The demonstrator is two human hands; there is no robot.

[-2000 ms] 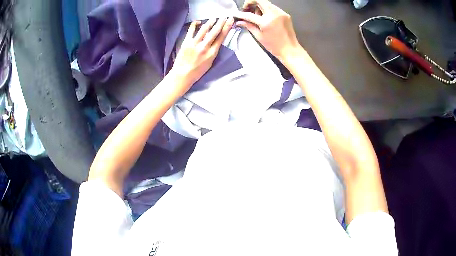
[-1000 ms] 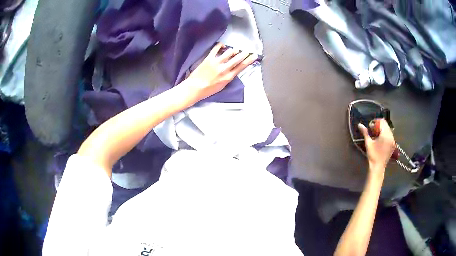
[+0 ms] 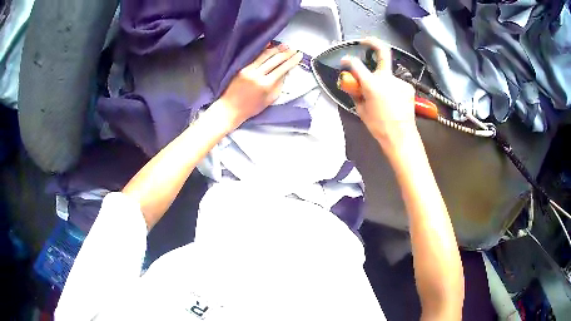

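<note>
The purple and white garment piece [image 3: 250, 28] lies bunched on the grey pressing table. My left hand [image 3: 260, 88] rests on it palm down, its fingertips on a narrow fold near the white part. My right hand [image 3: 382, 91] is closed around the orange-red handle of the iron [image 3: 332, 66]. The iron's tip points left and reaches the garment's right edge, close to my left fingertips. Whether the soleplate touches the cloth cannot be told.
A long grey padded bolster [image 3: 59, 81] stands at the left. A grey-purple bundle of cloth [image 3: 494, 56] lies at the far right of the table [image 3: 432, 169]. The beaded iron cord [image 3: 463, 127] joins a dark cable running right. A blue crate [image 3: 59, 251] is low at left.
My right hand first let go of the fold and took the parked iron at right. It has since carried the iron left to the garment. My left hand has stayed on the fold.
</note>
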